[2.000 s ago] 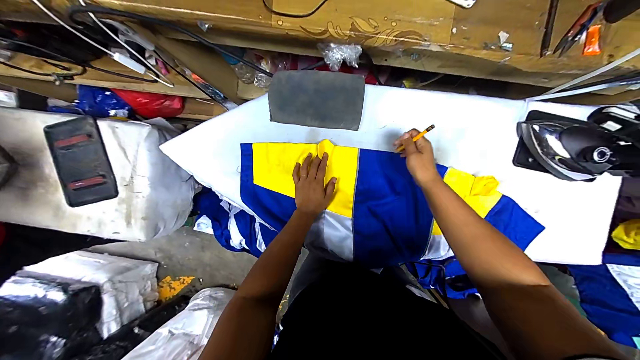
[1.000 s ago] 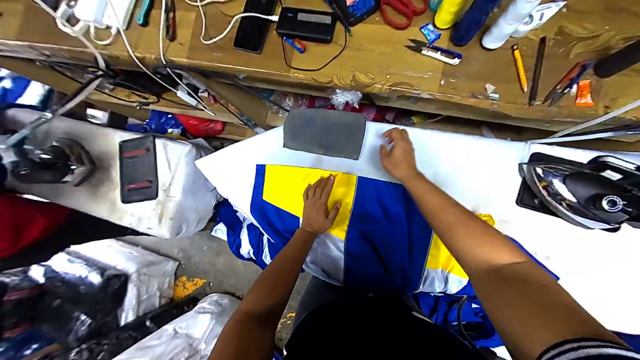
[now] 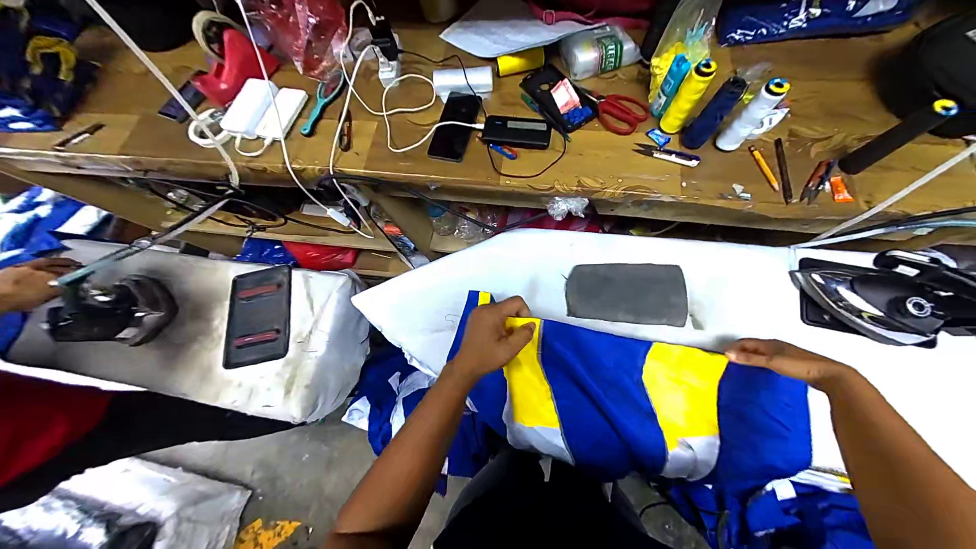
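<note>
A blue, yellow and white fabric piece (image 3: pixel 602 381) lies over the near edge of a white-covered ironing board (image 3: pixel 518 267) and hangs toward my body. With its top edge pinched near a yellow panel, my left hand (image 3: pixel 496 335) grips the left part. My right hand (image 3: pixel 785 358) holds the same edge farther right, fingertips at the border of another yellow panel. Beyond the cloth a dark grey rectangular pad (image 3: pixel 627 294) rests on the board. An electric iron (image 3: pixel 877 297) sits on a dark rest at the right. A pencil (image 3: pixel 763 168) lies on the wooden table.
The wooden table (image 3: pixel 381 168) behind holds red-handled scissors (image 3: pixel 621 114), thread snips (image 3: pixel 667 155), thread cones (image 3: pixel 688 95), a phone (image 3: pixel 455 126) and cables. At left, another person's hand (image 3: pixel 34 284) is beside a second iron (image 3: pixel 114 309) on another board (image 3: pixel 191 366). Blue-and-white cloth (image 3: pixel 396 396) hangs between the boards.
Both hands have moved onto the fabric's top edge; the right was off the cloth before. The fabric has been shifted. The pencil seen in my right hand earliest is now on the table.
</note>
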